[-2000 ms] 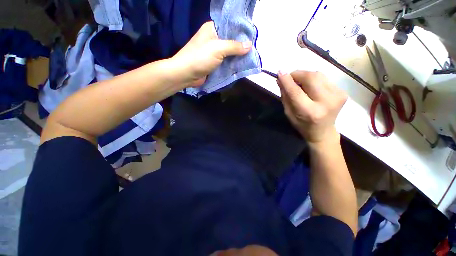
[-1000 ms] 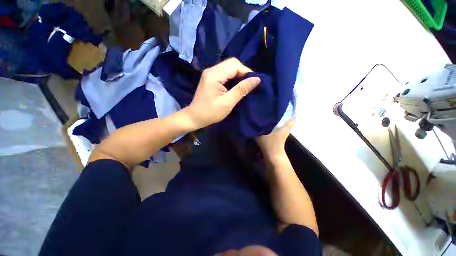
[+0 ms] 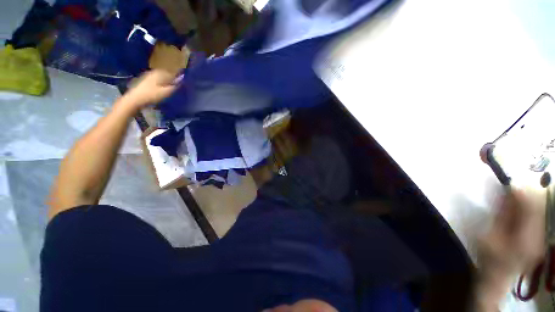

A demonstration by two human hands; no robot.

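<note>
My left hand (image 3: 153, 89) is at the upper left and grips the near end of a navy and light blue garment piece (image 3: 261, 76). The piece is blurred and stretches from my hand up to the white table's edge. My right hand (image 3: 511, 234) is a strong blur over the table at the lower right, beside red-handled scissors (image 3: 532, 281) that are partly cut off by the picture's edge. What my right hand holds, if anything, cannot be told.
The white table (image 3: 450, 109) fills the right side. A dark hinged strip (image 3: 496, 163) lies on it. Below table level, a box (image 3: 163, 159) stands beside navy and pale blue cut pieces (image 3: 218, 143). More navy cloth and a yellow-green cloth (image 3: 23, 70) are at the upper left.
My left hand has moved left and pulled the garment piece out sideways. My right hand has left the garment and moved right over the table. The view has shifted left.
</note>
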